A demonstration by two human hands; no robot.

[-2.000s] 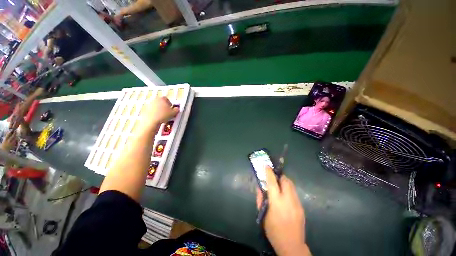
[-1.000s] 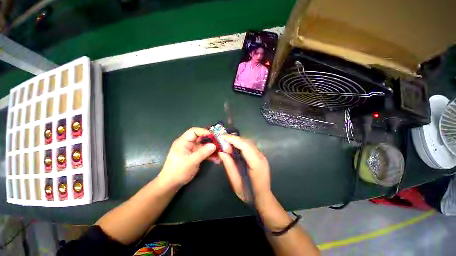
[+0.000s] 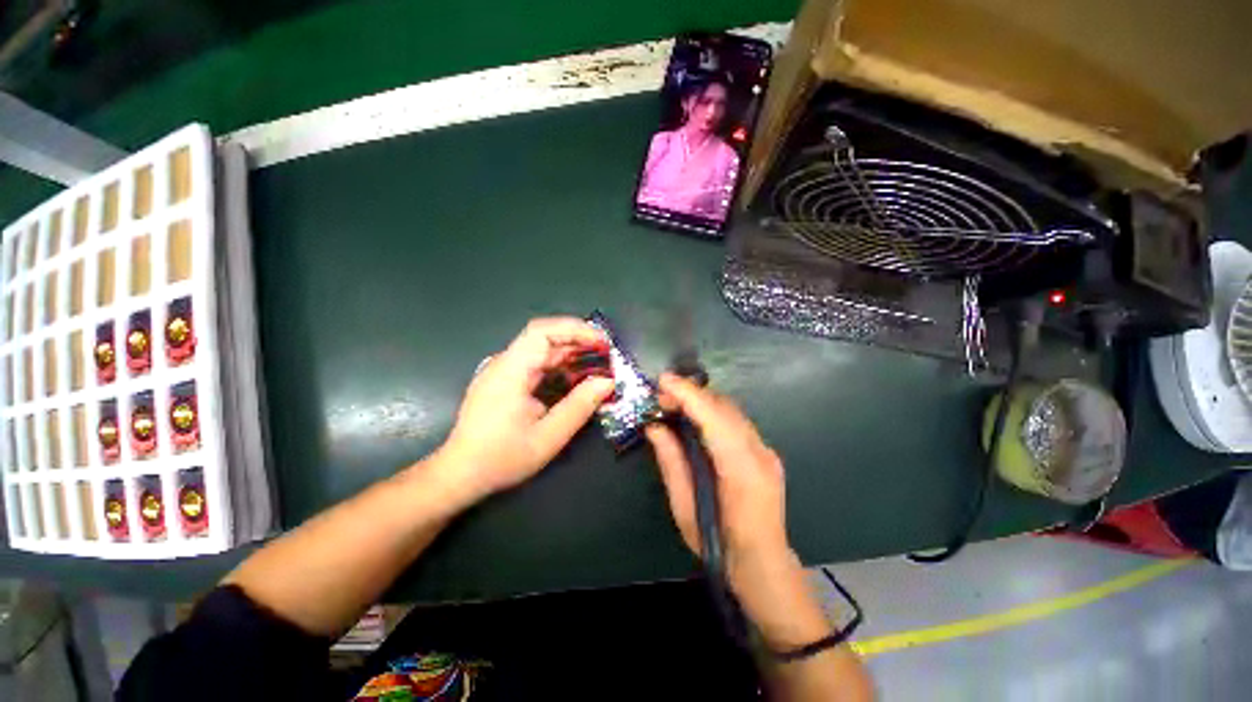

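A small dark circuit board unit with a whitish face (image 3: 626, 390) is between my hands above the green mat. My left hand (image 3: 529, 405) holds its left side, with a bit of a red component (image 3: 586, 368) at the fingers. My right hand (image 3: 721, 460) touches the unit's right side and holds a black soldering iron (image 3: 703, 494), whose thick cord runs down past the wrist. The iron's tip is blurred and hard to make out. A white parts tray (image 3: 209, 343) on the left has red components in several pockets and other pockets tan and empty.
A phone (image 3: 702, 135) lies at the back, beside the fume extractor fan (image 3: 899, 220) in a cardboard box (image 3: 1016, 82). A perforated strip (image 3: 824, 305), a round tin (image 3: 1057, 439) and a white desk fan (image 3: 1208, 364) are on the right. The conveyor (image 3: 371, 55) runs beyond the white edge.
My left hand has left the tray and come to the unit with a red component. Since a second ago, the unit has turned and more of its whitish face shows. The view has shifted too.
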